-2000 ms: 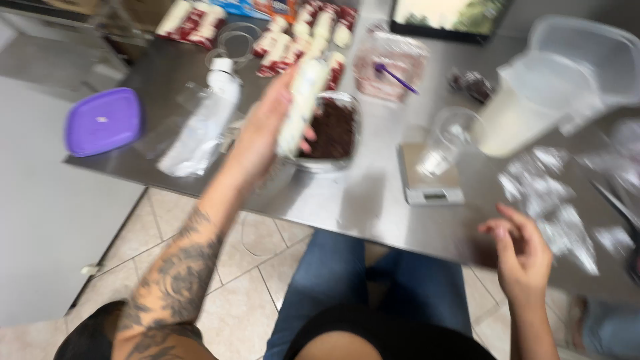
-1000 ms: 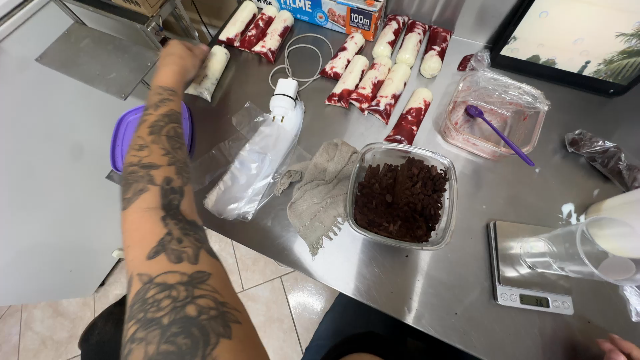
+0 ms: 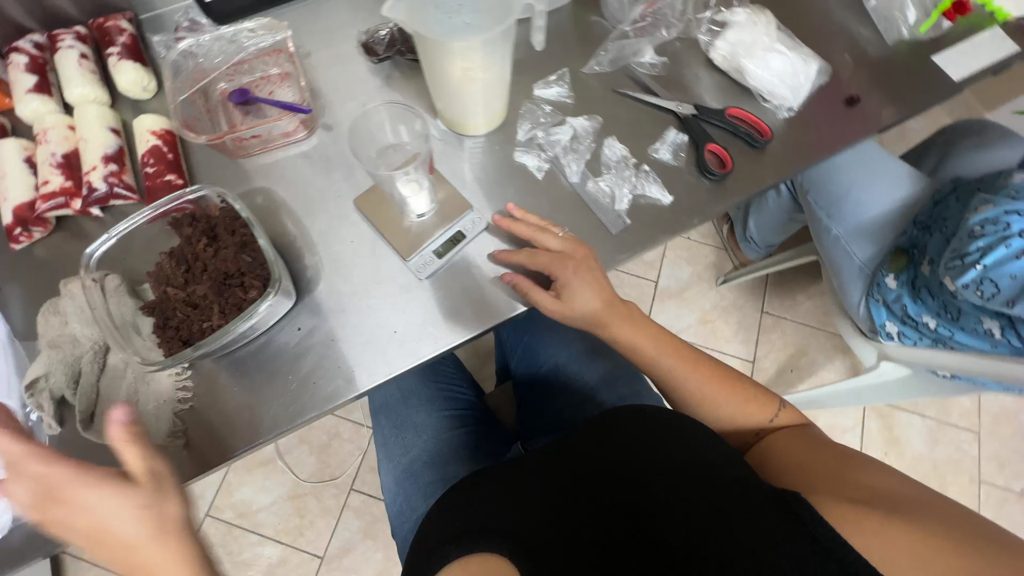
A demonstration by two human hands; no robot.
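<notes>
My right hand (image 3: 560, 272) rests with spread fingers at the table's front edge, beside a small digital kitchen scale (image 3: 424, 228), and holds nothing. On the scale stands a clear plastic cup (image 3: 396, 160) with something white in its bottom. Blurred at the lower left, my left hand (image 3: 104, 496) has its fingers apart and nothing in it; a grey cloth (image 3: 112, 368) lies just beyond it. A glass dish of crumbled chocolate cake (image 3: 212, 276) sits partly over the cloth. Several filled clear tubes of white and red filling (image 3: 104, 156) lie behind the dish.
A pitcher of whitish liquid (image 3: 472, 88) stands behind the scale, near a smeared plastic container (image 3: 240, 96) with a purple spoon (image 3: 268, 102). Plastic scraps (image 3: 568, 136), scissors (image 3: 704, 128) and a bag of white stuff (image 3: 760, 56) lie on the right. Another person (image 3: 944, 248) sits at the right.
The view has swung right. My left hand, holding a white tube two seconds ago and reaching to the far left one second ago, is now empty at the lower left.
</notes>
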